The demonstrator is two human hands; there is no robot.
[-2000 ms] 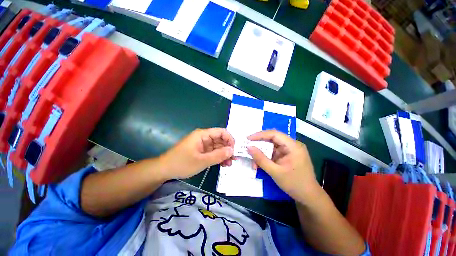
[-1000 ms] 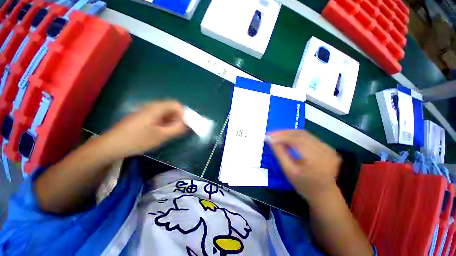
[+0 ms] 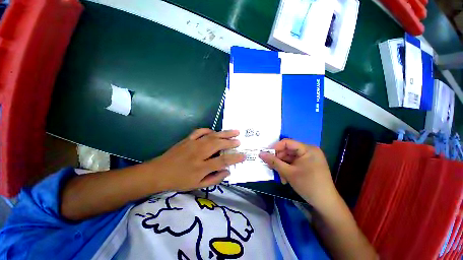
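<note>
A flat blue-and-white printed card (image 3: 254, 101) lies in front of me, with more card edges showing under it. A small white label (image 3: 251, 155) with fine print is on its lower white part. My left hand (image 3: 195, 158) rests on the card's left edge, fingers spread, fingertips touching the label's left end. My right hand (image 3: 302, 165) pinches the label's right end between thumb and index finger. Whether the label is fully stuck down cannot be told. A curled white paper scrap (image 3: 121, 99) lies on the green surface to the left.
Red tray blocks stand at the left (image 3: 35, 86) and lower right (image 3: 406, 193). A black flat slab (image 3: 354, 157) lies right of the card. An open white box (image 3: 310, 43) and sleeved boxes (image 3: 419, 76) are beyond the pale rail (image 3: 355, 104).
My left hand has moved right from over the green surface onto the card. The white piece it held now lies on that surface. My right hand now pinches the label low on the card.
</note>
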